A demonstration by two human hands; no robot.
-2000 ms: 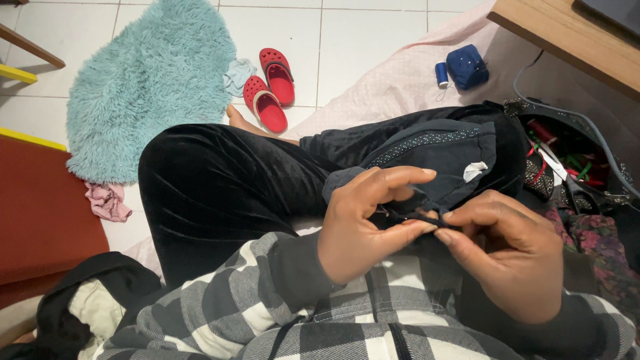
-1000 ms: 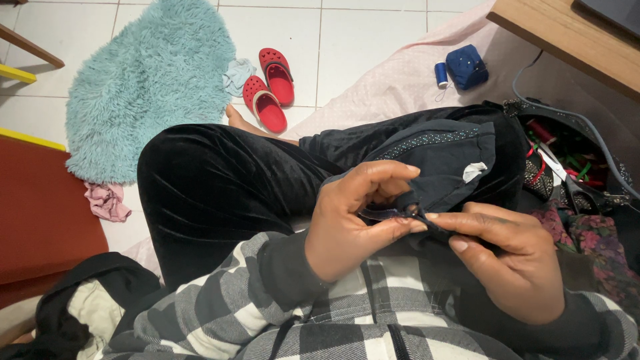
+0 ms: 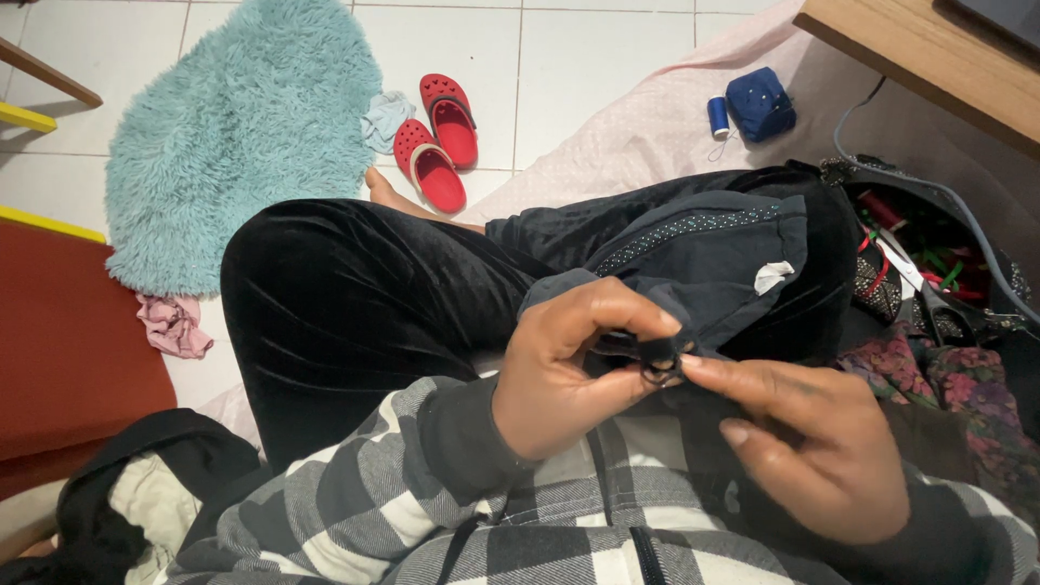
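Observation:
A dark fabric garment [image 3: 707, 260] with a dotted trim strip and a small white tag lies over my right leg. My left hand [image 3: 577, 366] pinches a dark edge of this cloth between thumb and forefinger, where small loops or holes show. The forefinger of my right hand [image 3: 812, 439] touches that edge from the right, its thumb held apart below. Whether a needle is in my fingers cannot be told. Beyond my leg, a blue thread spool [image 3: 717, 117] stands beside a blue pincushion [image 3: 760, 104] with pins in it.
Scissors [image 3: 914, 272] and thread lie in an open bag [image 3: 995, 264] at the right, near floral cloth [image 3: 975, 382] and a cable. A wooden table edge [image 3: 918, 69] juts in above. Red clogs [image 3: 439, 154], a fluffy turquoise rug [image 3: 244, 146] and a rust-coloured seat [image 3: 73, 341] are farther left.
My right thumb has come away from the dark edge, while the right forefinger stays against it. My left hand keeps its pinch on the cloth.

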